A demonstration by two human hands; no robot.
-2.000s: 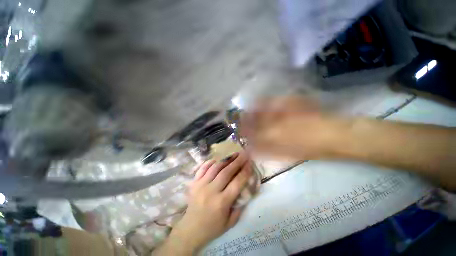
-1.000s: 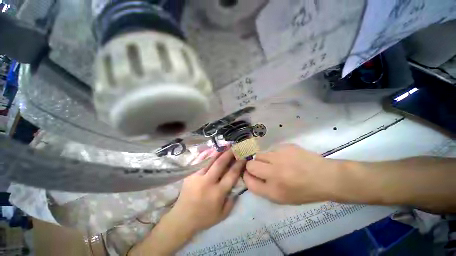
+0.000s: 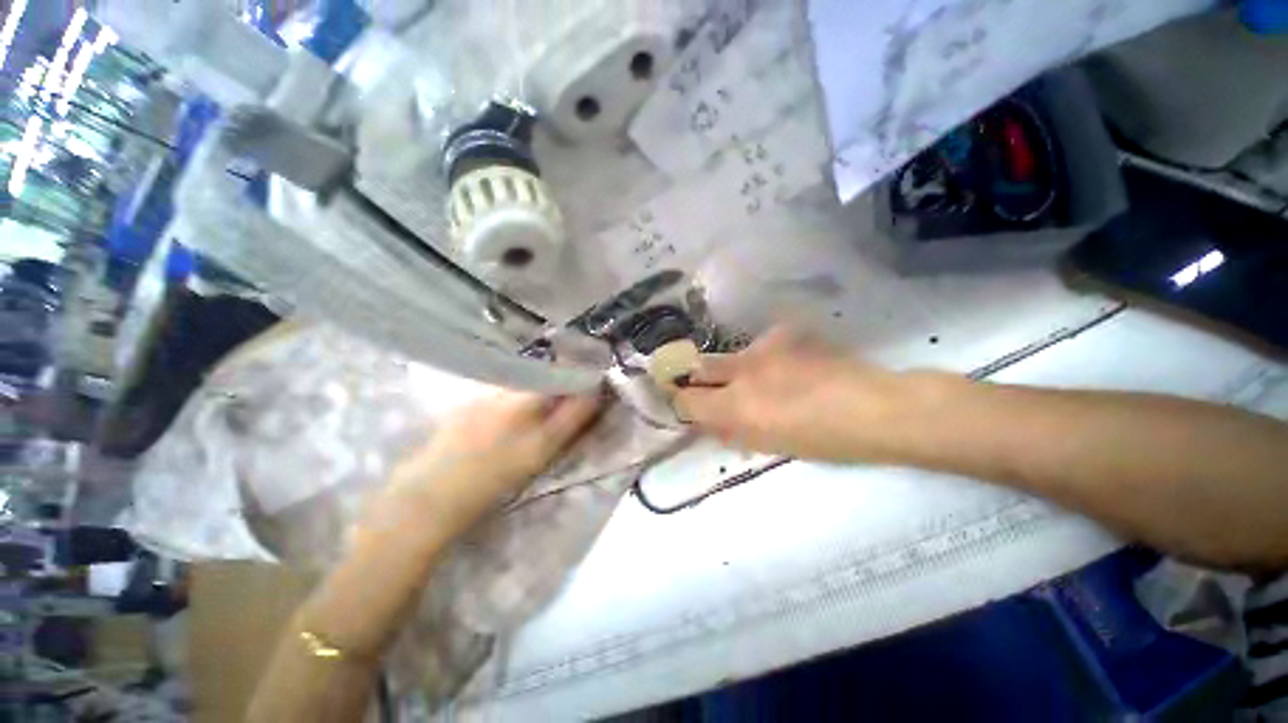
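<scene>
The light patterned fabric point(image 3: 480, 572) lies bunched on the machine bed left of the needle and reaches up to the foot. My left hand point(image 3: 487, 445) rests on the fabric, its fingertips pinching cloth just left of the presser foot. My right hand point(image 3: 770, 393) is slightly blurred, right beside the yellowish pad point(image 3: 675, 363), with fingertips at the cloth edge; whether it grips the cloth is unclear. The presser foot and needle are mostly hidden behind dark machine parts point(image 3: 657, 328). The white ribbed tension knob point(image 3: 504, 219) is above on the sewing machine head.
Paper notes point(image 3: 932, 78) hang on the machine head. A grey box point(image 3: 1088, 191) with dark and red items and a black smartphone point(image 3: 1187, 276) lie behind the bed at right. A printed ruler point(image 3: 848, 572) runs along the front edge. A brown board point(image 3: 247, 629) is at lower left.
The view has pulled back, so the knob looks smaller. My left hand has moved left from beside the pad, with its fingers now bent on the cloth. My right hand sits higher beside the pad.
</scene>
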